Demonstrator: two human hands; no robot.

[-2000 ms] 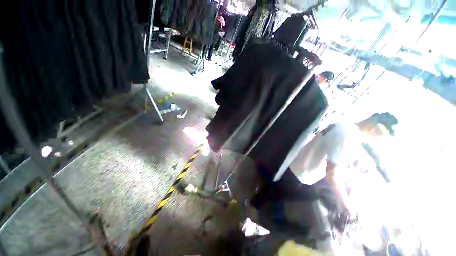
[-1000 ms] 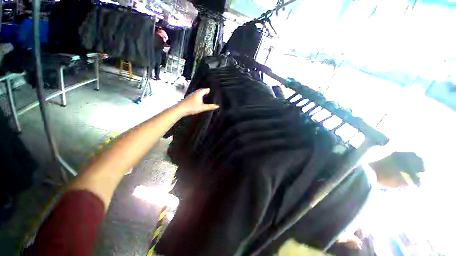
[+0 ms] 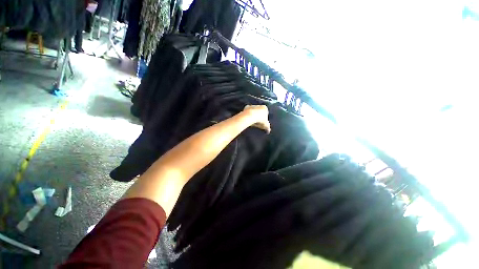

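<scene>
Dark suit jackets (image 3: 210,100) hang close together in a row from a rail (image 3: 283,79) that runs from the upper middle to the lower right. My left hand (image 3: 258,116), bare with a maroon sleeve, reaches in from the lower left. Its fingers are curled at the shoulder of one dark jacket (image 3: 283,134) in the middle of the row; the fingertips are partly hidden. More dark jackets (image 3: 315,210) hang nearer to me, with a gap at the shoulders between the two groups. My right hand is not in view.
Other racks of dark garments (image 3: 37,18) stand at the upper left. A yellow stool (image 3: 34,43), yellow floor tape (image 3: 34,144) and white scraps (image 3: 64,202) are at the left. A pale yellow thing (image 3: 315,261) shows at the bottom edge. The right side is glaring white.
The view has moved closer along the rack. My left hand has come in and moved from an open reach near the far jackets to a curled hold at a jacket shoulder.
</scene>
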